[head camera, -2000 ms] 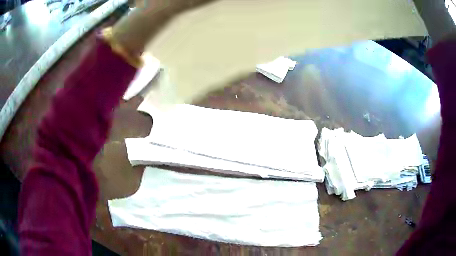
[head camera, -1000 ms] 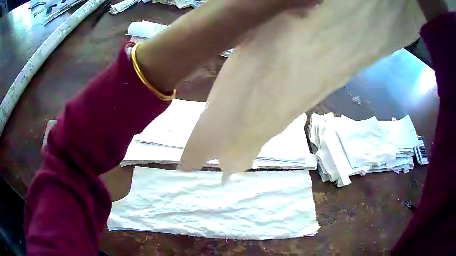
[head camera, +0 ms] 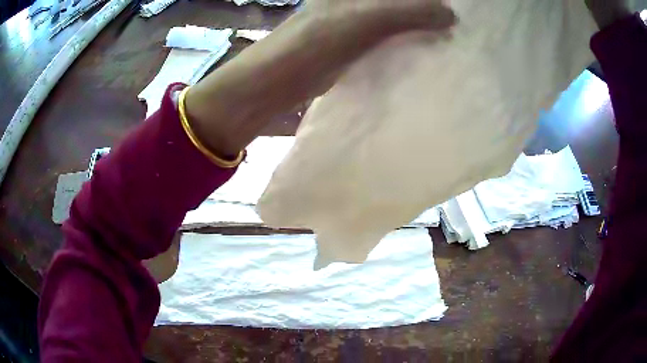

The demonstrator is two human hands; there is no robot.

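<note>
A large pale body panel (head camera: 426, 135) hangs raised above the table, beige in shade, with its notched lower end over the piles. My left hand (head camera: 418, 18) is at the panel's upper part, fingers bent on the cloth. My right hand is cut off by the top right edge; only the wrist (head camera: 610, 10) shows beside the panel's upper right corner. Below lie a flat, wrinkled white panel (head camera: 298, 283) nearest me and a stack of body panels (head camera: 248, 170) behind it, partly hidden by the raised panel.
A ragged pile of small cut parts (head camera: 532, 191) lies at right, with a calculator (head camera: 589, 195) beside it. Dark snips (head camera: 574, 273) lie near my right sleeve. A grey-green card (head camera: 65, 195) is at left, narrow white pieces (head camera: 181, 64) behind, a long pale roll (head camera: 50, 81) along the left edge.
The raised panel has swung from stretched across the top to hanging down over the stack. My left forearm has moved right across the view. The narrow pieces and card have come into sight.
</note>
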